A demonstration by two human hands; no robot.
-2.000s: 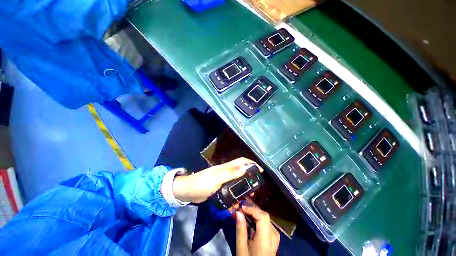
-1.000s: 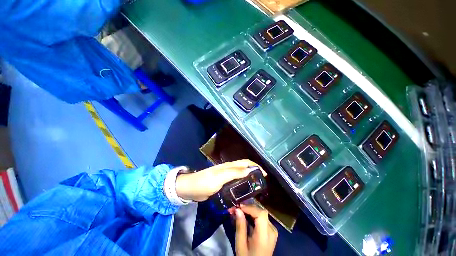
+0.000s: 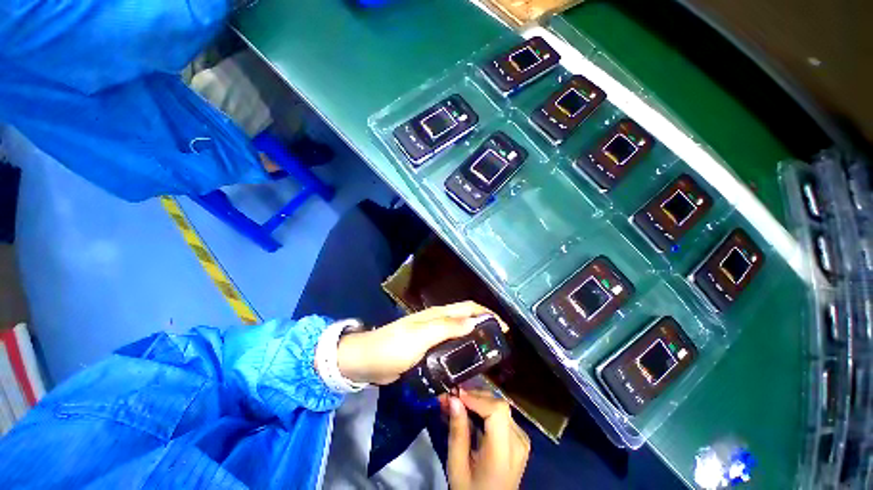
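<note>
My left hand (image 3: 407, 346) holds a black device housing (image 3: 461, 361) above my lap, its square window facing up. My right hand (image 3: 488, 435) is at the lower edge of the housing, thumb and finger pinched there; a small reddish bit shows at the fingertips, too small to name. On the bench a clear blister tray (image 3: 536, 225) holds several black housings in two rows, one per pocket. One pocket in the row nearest me has no housing in it.
An open brown carton (image 3: 541, 416) lies under my hands below the bench edge. A blue-and-white clump (image 3: 723, 466) is near the tray's lower end. Stacked blister trays (image 3: 831, 316) stand at the right. A person in a blue smock (image 3: 105, 86) and a blue stool (image 3: 278, 206) are at the upper left.
The view has shifted slightly, so the tray sits a little higher in the picture. My left hand still holds the housing; my right fingertips have moved slightly along its lower edge.
</note>
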